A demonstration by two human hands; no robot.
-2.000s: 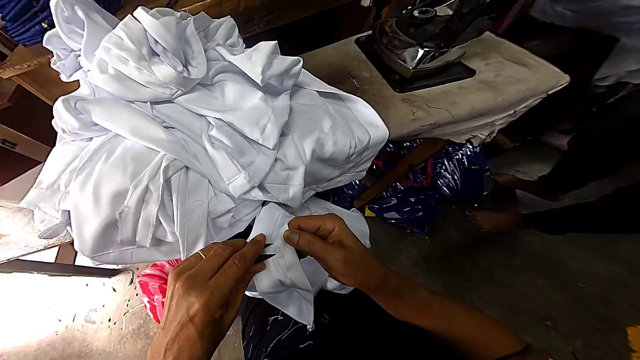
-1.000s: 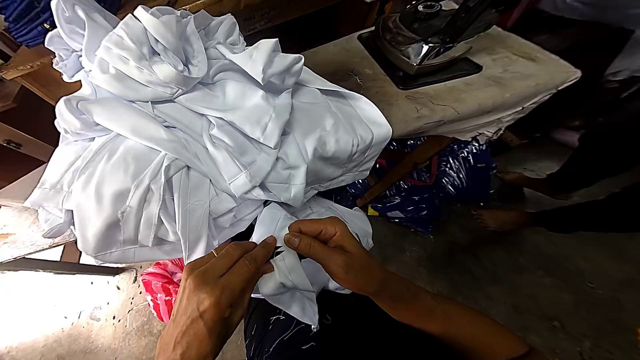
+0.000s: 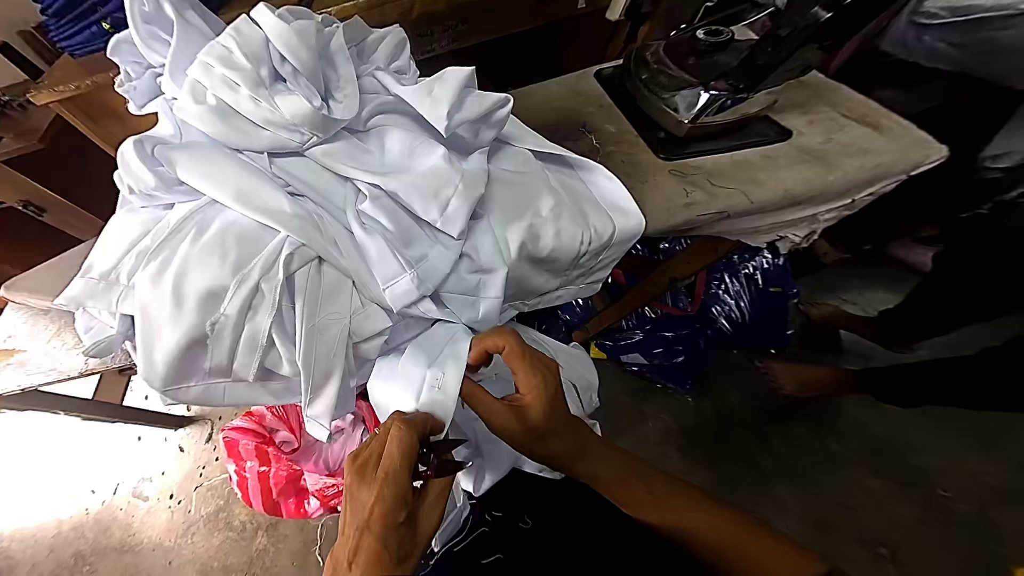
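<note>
A white garment (image 3: 416, 372) lies over the lap, with a stitched slit like a buttonhole in its flat band. My left hand (image 3: 392, 488) pinches the band's lower edge and also holds small dark thread snips (image 3: 440, 460), whose blades point right. My right hand (image 3: 520, 392) grips the right edge of the same band between thumb and forefinger. Just beyond both hands, a large heap of white garments (image 3: 336, 216) is piled up, and part of it touches the held piece.
A clothes iron (image 3: 704, 72) rests on a black pad on a cloth-covered board (image 3: 848, 152). Below lie blue plastic-wrapped bundles (image 3: 720, 312). A red and white plastic bag (image 3: 276, 464) stands on the floor at the left. Another person's bare foot (image 3: 804, 376) is at the right.
My hands have drawn apart along the band, which now shows its stitched slit. The snips' blades show plainly beside my left fingers. The heap and the iron stay as they were.
</note>
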